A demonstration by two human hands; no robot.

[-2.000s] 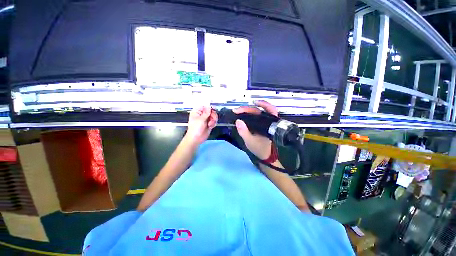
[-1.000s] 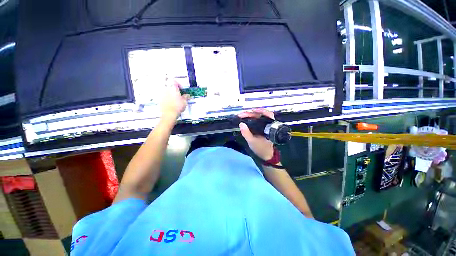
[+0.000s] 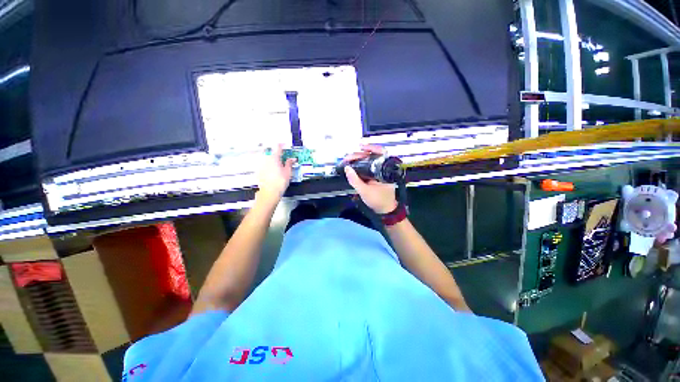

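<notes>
The black display back (image 3: 149,97) lies in front of me with its silver strip (image 3: 127,183) along the near edge. A small green board (image 3: 300,155) sits at the near side of the white mounting area (image 3: 246,112), at the lower end of a dark flat cable (image 3: 294,119). My left hand (image 3: 276,173) is at the board's left end, fingers on or against it. My right hand (image 3: 373,183) is closed round the black electric screwdriver (image 3: 376,168), whose tip points left toward the board. Whether the tip touches a screw cannot be seen.
A divided carton (image 3: 45,310) with a red bag (image 3: 37,273) and a carton with red bags (image 3: 170,257) stand at the lower left. The side table at right holds an orange-handled tool (image 3: 556,185), a cable tray (image 3: 594,242) and a round whitish fan-like object (image 3: 647,211). A yellow strap (image 3: 537,143) stretches right.
My left hand has moved from the silver strip to the small board, which now sits nearer the strip. My right hand has brought the screwdriver up over the strip, close to the board.
</notes>
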